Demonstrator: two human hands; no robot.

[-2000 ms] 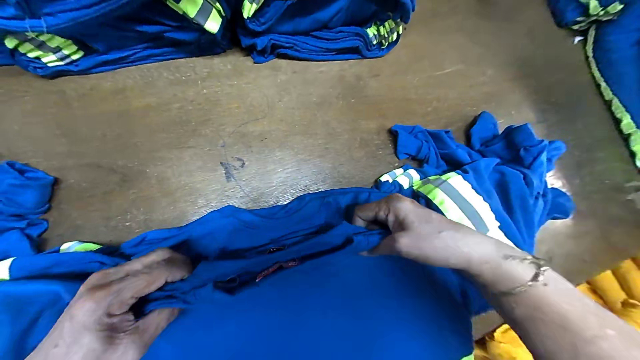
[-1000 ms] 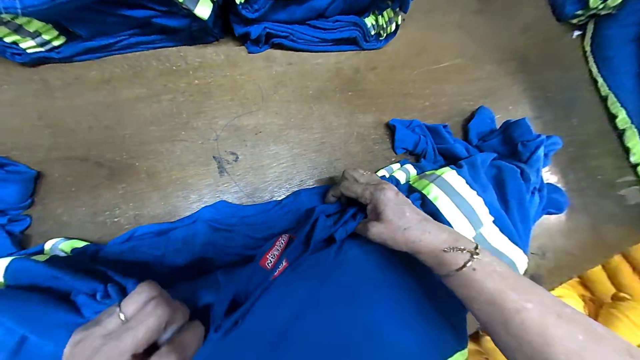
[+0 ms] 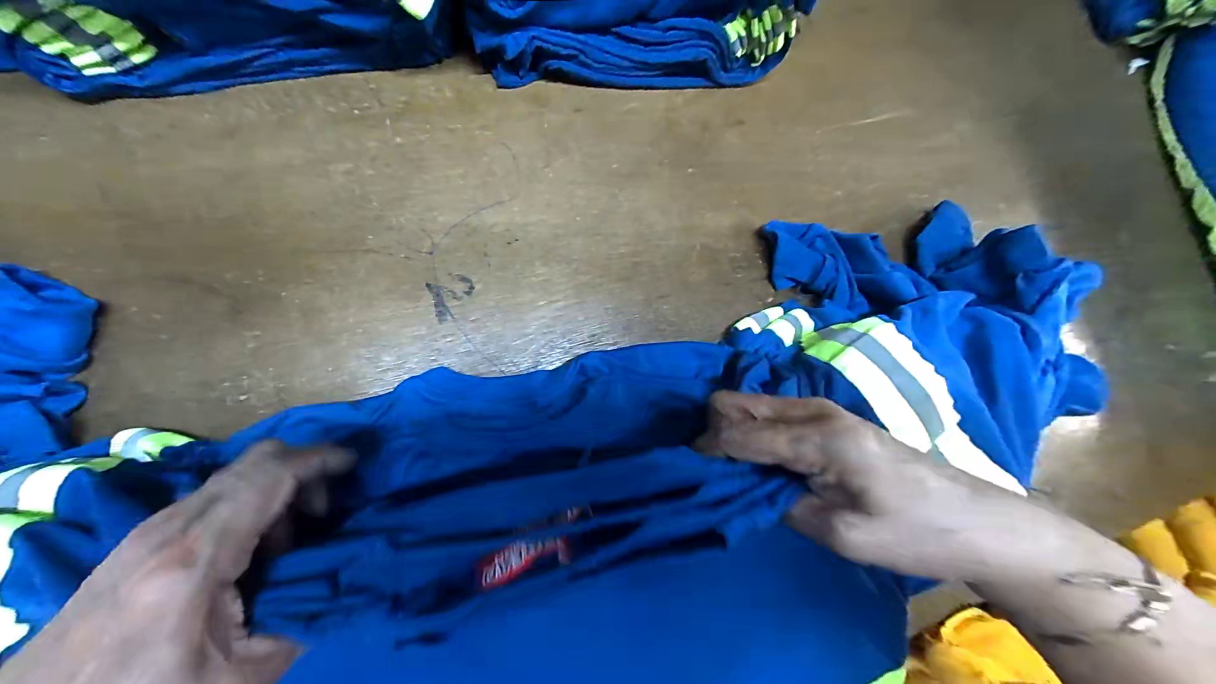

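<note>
Stacked blue shirts (image 3: 608, 608) lie across the lower middle, their neck openings layered one over another. A red neck label (image 3: 522, 560) with writing shows inside one collar. My right hand (image 3: 807, 456) grips the bunched fabric at the right side of the neck openings. My left hand (image 3: 209, 551), blurred, is at the left side of the collars with thumb and fingers spread around the cloth; whether it pinches any is unclear. Blue sleeves with reflective bands (image 3: 893, 380) bunch to the right, and more banded sleeves (image 3: 57, 484) lie at the left.
Folded blue garments with checked reflective trim (image 3: 627, 47) and another folded pile (image 3: 237, 47) lie along the far side of the brown table (image 3: 313, 218). Blue cloth with a green edge (image 3: 1187, 123) is at the upper right. Yellow fabric (image 3: 988, 651) shows at the lower right.
One second ago the back collar lay pulled open with its label exposed; now several collar layers stand gathered between my hands. My left hand has moved left, and its fingers have spread.
</note>
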